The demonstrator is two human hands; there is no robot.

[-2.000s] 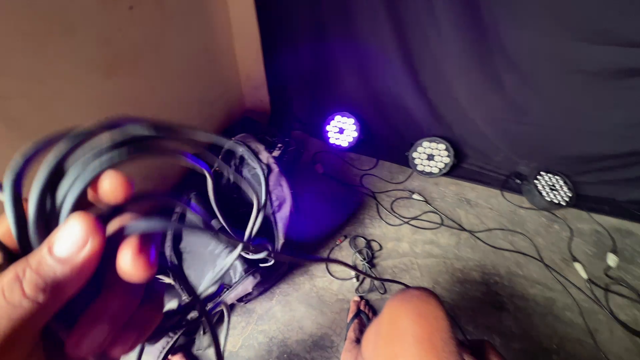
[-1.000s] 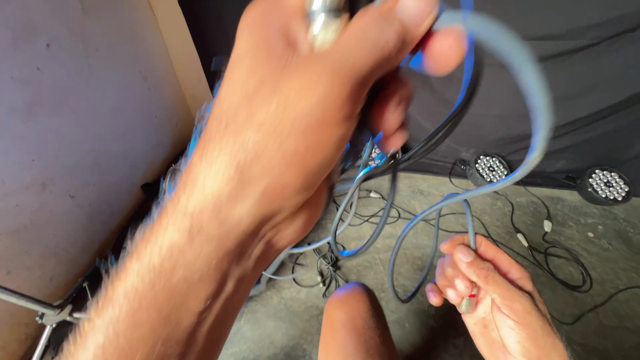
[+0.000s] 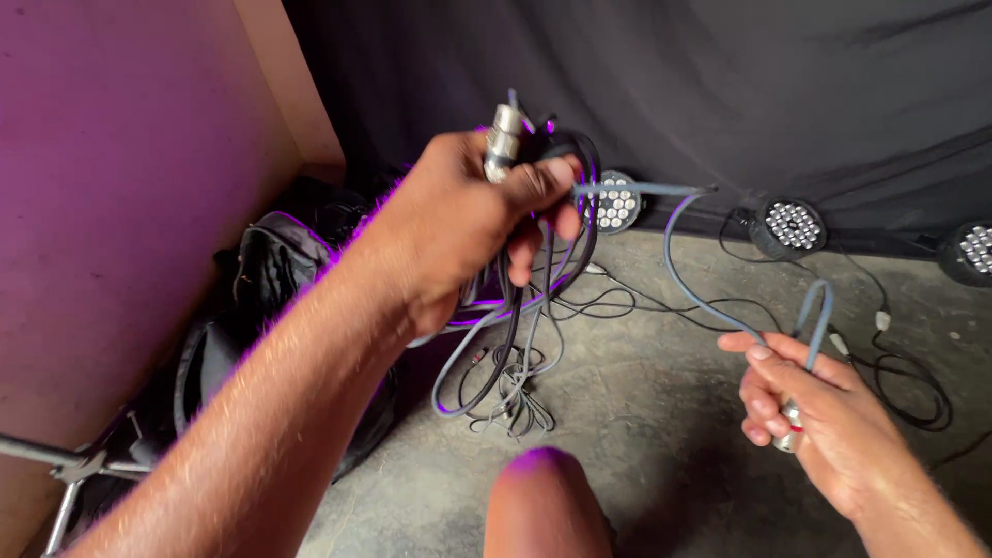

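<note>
Near the middle of the head view, my left hand (image 3: 496, 209) grips a coiled bundle of black and grey cables (image 3: 585, 232), its loops hanging below the fingers. A silver XLR-type connector (image 3: 504, 143) rises between thumb and hand. A grey cable (image 3: 674, 256) runs from this hand to my right hand (image 3: 814, 403), lower right. That hand is closed on the cable and on another silver connector (image 3: 785, 430) with a red ring, whose end shows below the fingers. A short bend of the grey cable stands up above the right hand.
Round LED stage lights (image 3: 789, 226) line the foot of a black curtain (image 3: 736, 93). Black cables (image 3: 914, 387) and a tangled cable bundle (image 3: 515, 395) lie on the concrete floor (image 3: 620, 465). At left are an open black bag (image 3: 283, 256) and a metal stand (image 3: 77, 465).
My right hand, seen lower in the view a second ago, remains on the cable and connector. The left hand appears farther from the camera. The nearest light's purple glow has gone since two seconds ago.
</note>
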